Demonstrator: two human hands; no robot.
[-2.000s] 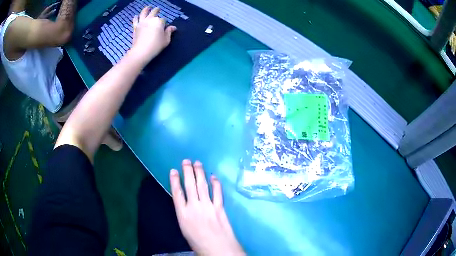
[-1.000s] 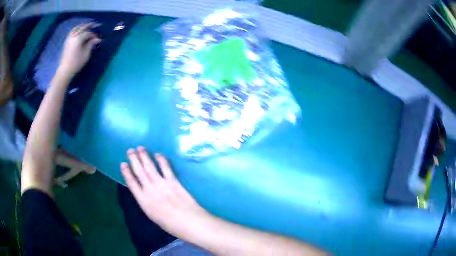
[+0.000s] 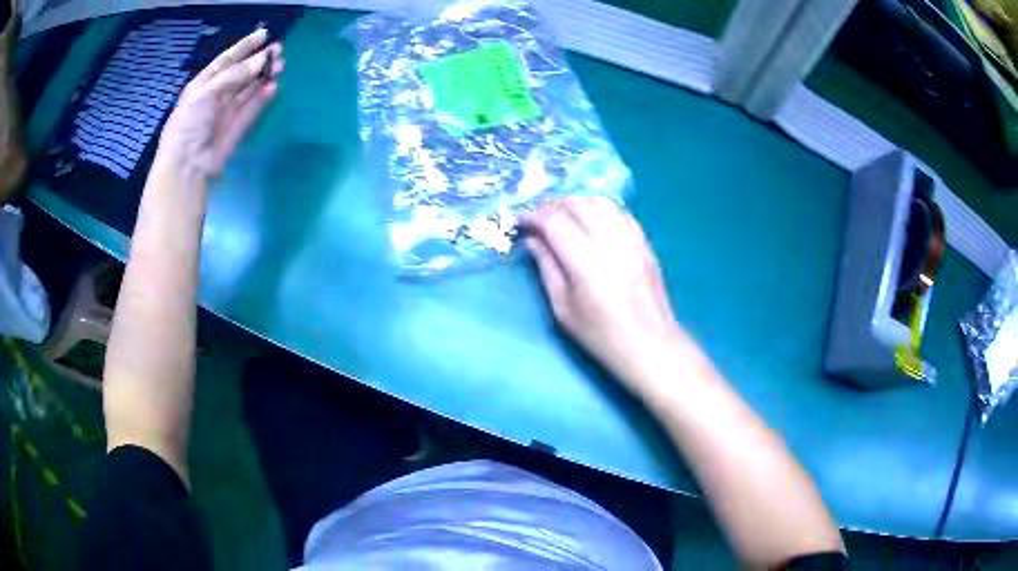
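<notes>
My left hand (image 3: 229, 103) is raised near the black mat, with a small dark block (image 3: 268, 58) between its fingertips. My right hand (image 3: 597, 262) is at the lower edge of the clear plastic parts bag (image 3: 474, 156), which lies on the bench. Its thumb and fingertips are together at the loose silver metal pieces (image 3: 487, 232); whether they grip a piece is too small to tell. The bag has a green label (image 3: 482, 87). Laid-out pieces (image 3: 132, 95) sit in close rows on the black mat (image 3: 223, 28), left of my left hand.
A grey tape dispenser (image 3: 865, 268) with an amber tape roll stands at the right. A small bag with a white label (image 3: 1001, 340) lies at the far right. A ribbed rail (image 3: 642, 45) and a post (image 3: 776, 50) are behind the bench. Part of another person shows at the left edge.
My left hand has left the laid-out rows and is raised with the dark block. My right hand has moved from the bare bench to the bag's lower edge. The view has shifted right.
</notes>
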